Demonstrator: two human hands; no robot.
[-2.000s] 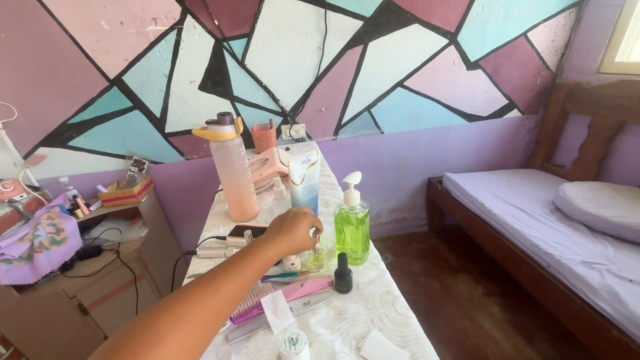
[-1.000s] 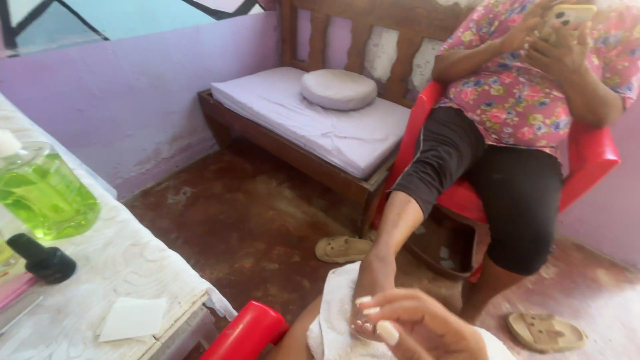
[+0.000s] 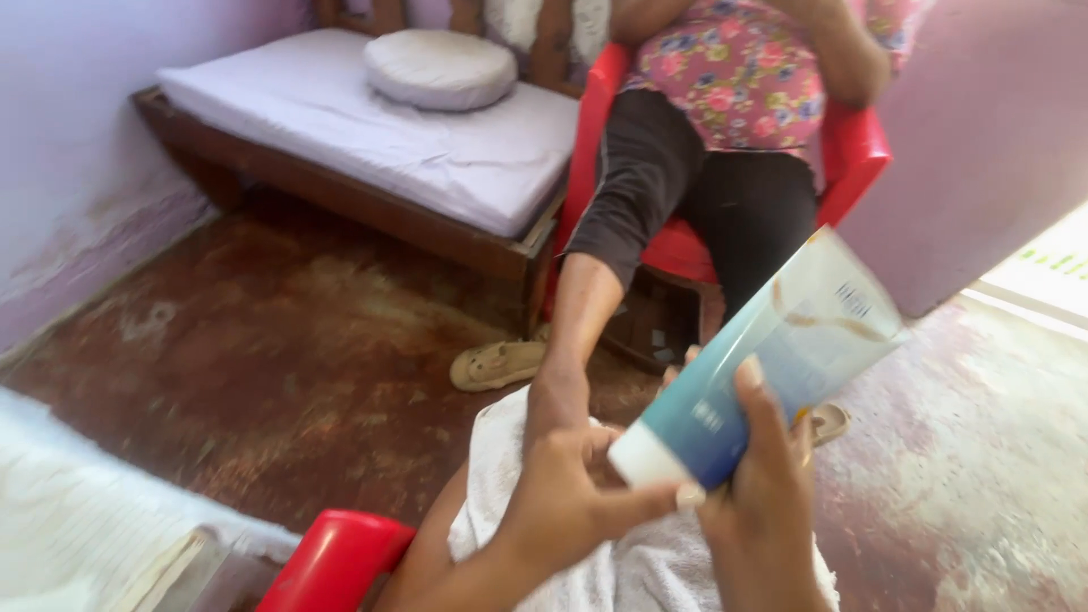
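Note:
My right hand [image 3: 765, 484] grips a large squeeze tube [image 3: 748, 374], blue and white, tilted with its white cap down to the left. Close to that cap is my left hand [image 3: 569, 501], fingers apart with the thumb reaching toward it; whether the thumb touches the cap I cannot tell. Behind my left hand, the other person's bare foot [image 3: 557, 395] rests on a white towel [image 3: 493, 433] over my lap. The toes are mostly hidden by my hands.
The other person sits in a red plastic chair [image 3: 586, 161]. A wooden bench [image 3: 340, 195] with a pale cushion stands behind at left. Tan slippers [image 3: 493, 365] lie on the floor. A cloth-covered table [image 3: 76, 510] and a red chair arm [image 3: 331, 561] are at lower left.
The squeeze tube, standing on the table two seconds ago, is now in my right hand over my lap. The view has swung right from the table to the seated person.

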